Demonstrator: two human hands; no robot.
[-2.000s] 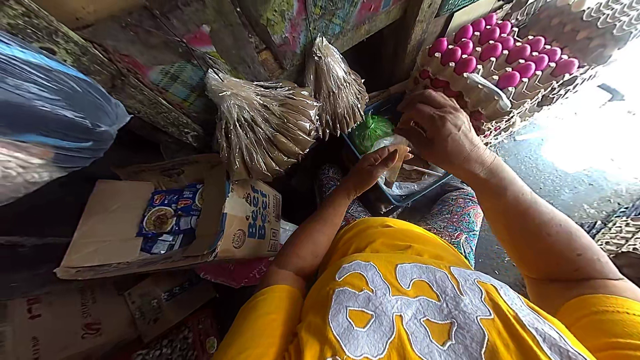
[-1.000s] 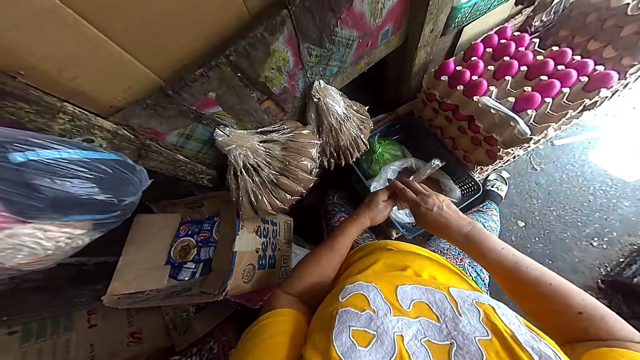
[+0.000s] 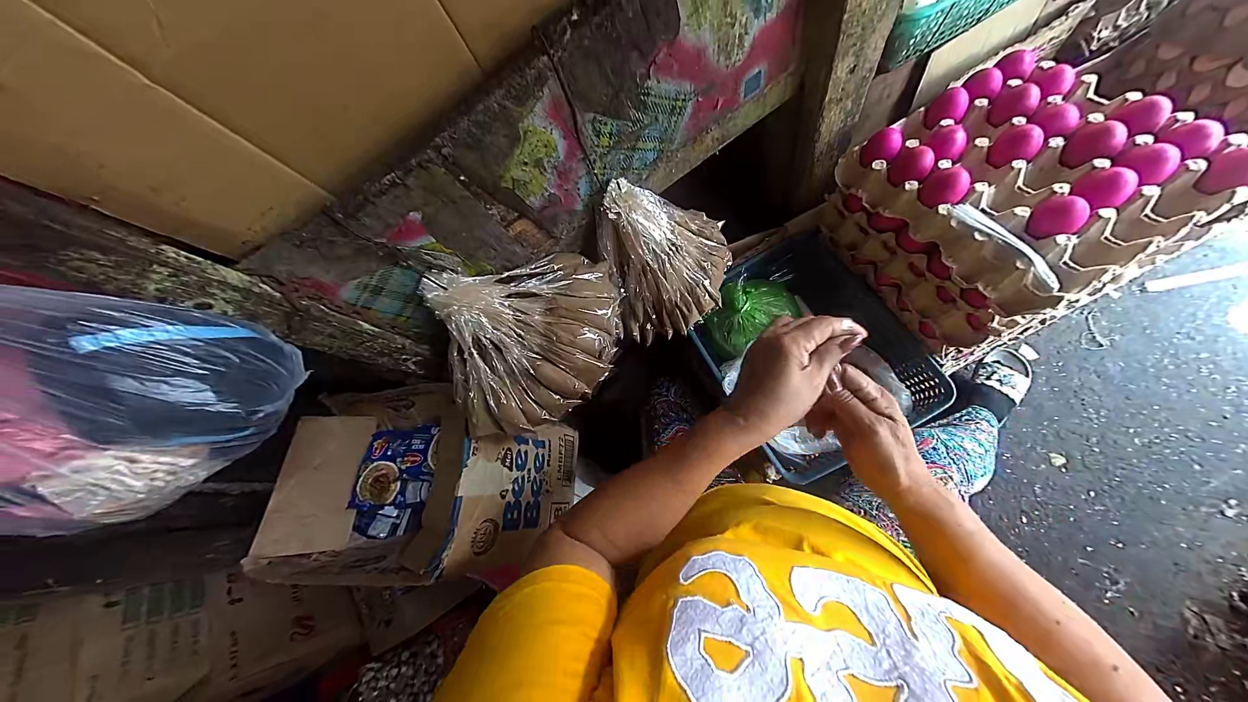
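My left hand and my right hand meet over a dark plastic basket on my lap, fingertips close together. Whether a small thing is pinched between them cannot be made out. Under the hands, clear plastic bags lie in the basket. A knotted green plastic bag sits at the basket's left, just beyond my left hand. Two bunches of small plastic packets with brown contents, a larger one and a smaller one, hang left of the basket.
Stacked egg trays with pink eggs stand at the right, close to the basket. An open cardboard box holding a blue packet is at lower left. A filled clear bag lies far left. A wooden post rises behind.
Two seconds ago my hands were apart, with a light brown piece at my left hand; they have come together, and that piece no longer shows. The view has shifted.
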